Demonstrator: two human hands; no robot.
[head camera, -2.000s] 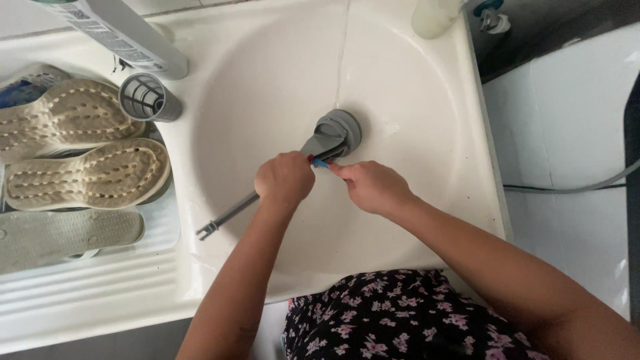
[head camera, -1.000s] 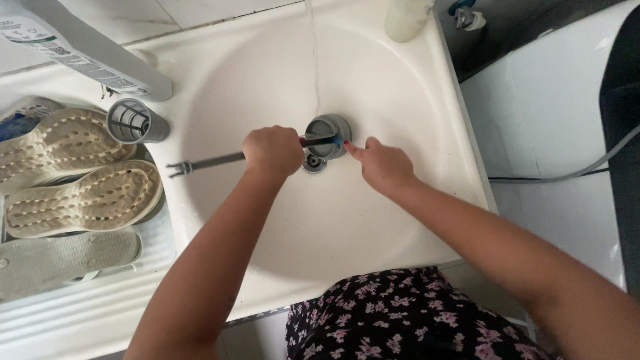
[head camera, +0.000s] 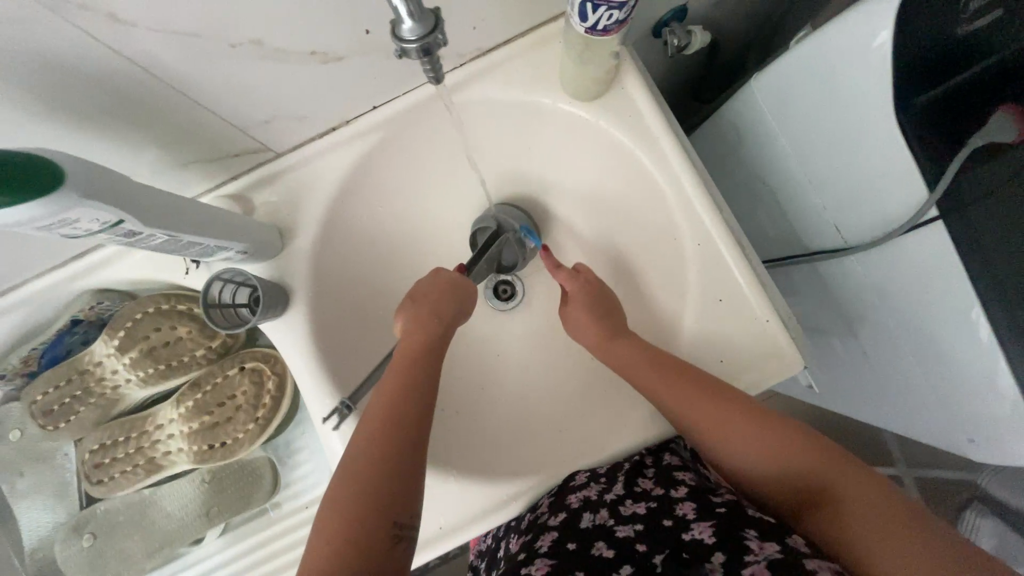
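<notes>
My left hand (head camera: 436, 304) grips the grey shaft of a plastic part with a round, cup-like head (head camera: 506, 240); the shaft's forked end (head camera: 340, 412) sticks out toward the lower left. A thin stream of water from the metal faucet (head camera: 418, 36) falls on the head, above the basin's drain (head camera: 505, 291). On the right side of the head lies a small blue thing (head camera: 530, 235), too small to name. My right hand (head camera: 590, 308) has its index finger stretched out to the head's edge beside the blue thing; its other fingers are curled.
The white basin (head camera: 560, 384) surrounds both hands. On its left rim stand a grey plastic filter cup (head camera: 232, 302) and a large white bottle (head camera: 160, 216). Sandals (head camera: 192, 416) lie on the ribbed drainboard. A dish soap bottle (head camera: 590, 60) stands at the back right, with a white appliance (head camera: 840, 184) beyond.
The view has shifted upward, bringing in the faucet. The shaft has swung from nearly level one second ago to a steep slant, and the round head's inside faces up more.
</notes>
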